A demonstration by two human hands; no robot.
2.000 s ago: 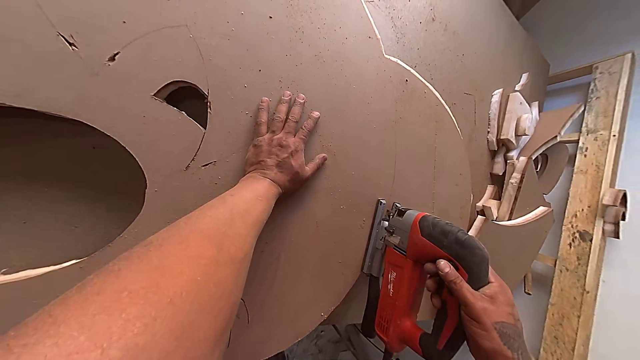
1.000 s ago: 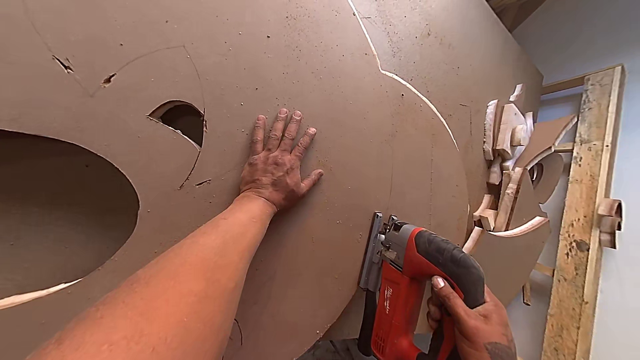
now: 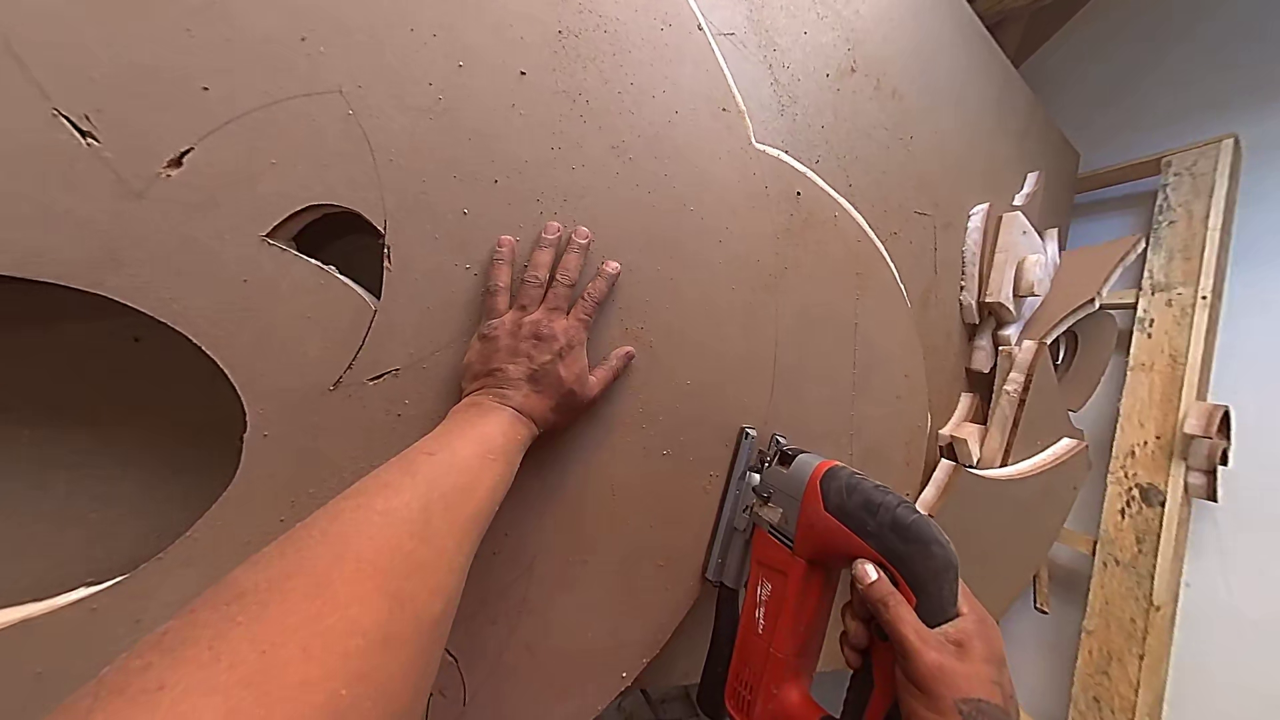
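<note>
My left hand (image 3: pixel 540 335) lies flat, fingers spread, on a large brown-faced wooden panel (image 3: pixel 640 520). At the lower right, my right hand (image 3: pixel 920 630) grips the handle of a red and black Milwaukee jigsaw (image 3: pixel 790 600). The saw's metal shoe (image 3: pixel 735 510) lies near the panel's curved lower right edge; whether it touches the face cannot be told, and the blade is not clearly visible. A pale sawn line (image 3: pixel 820 185) curves across the upper right of the panel. Left of my left hand is a partly cut, roughly half-round opening (image 3: pixel 345 245), with pencil arcs around it.
A large oval opening (image 3: pixel 110 430) takes up the left side. Short cut slots (image 3: pixel 178 160) mark the upper left. Wooden offcuts (image 3: pixel 1010 270) lie piled at the right, beside a timber frame (image 3: pixel 1150 450) near a pale wall (image 3: pixel 1240 80). Small debris dots the panel.
</note>
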